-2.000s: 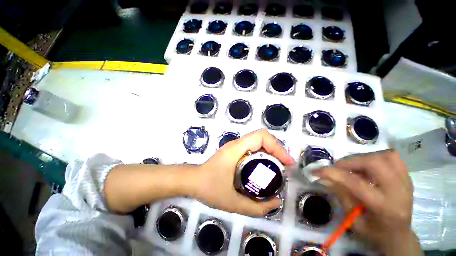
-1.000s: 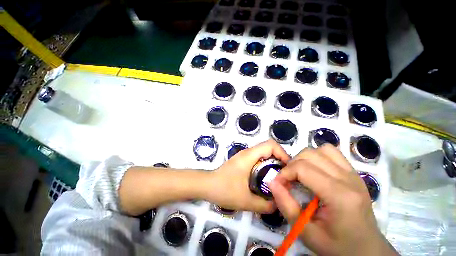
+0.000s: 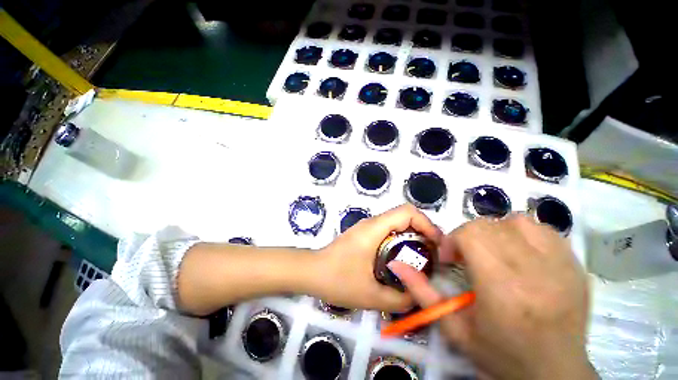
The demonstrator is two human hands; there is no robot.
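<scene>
My left hand [image 3: 364,256] holds a round watch head [image 3: 392,257] above the near foam tray. Its black face is up and lit with a white square code. My right hand [image 3: 520,289] is at the watch's right side, with a fingertip over the glass. An orange-red pen-like tool [image 3: 427,315] sticks out of the right hand, pointing left. The right hand is slightly blurred. I cannot tell whether a cloth is between its fingers and the glass.
The near foam tray [image 3: 294,323] holds rows of dark watch heads. A farther tray [image 3: 281,90] adjoins it, with bluish-centred discs. Clear bottles stand at the left [image 3: 100,152] and right [image 3: 632,249]. Yellow strips [image 3: 215,105] cross the bench behind.
My right hand came from the right onto the held watch, and its orange tool has swung from pointing down to pointing left. The left hand still holds the watch.
</scene>
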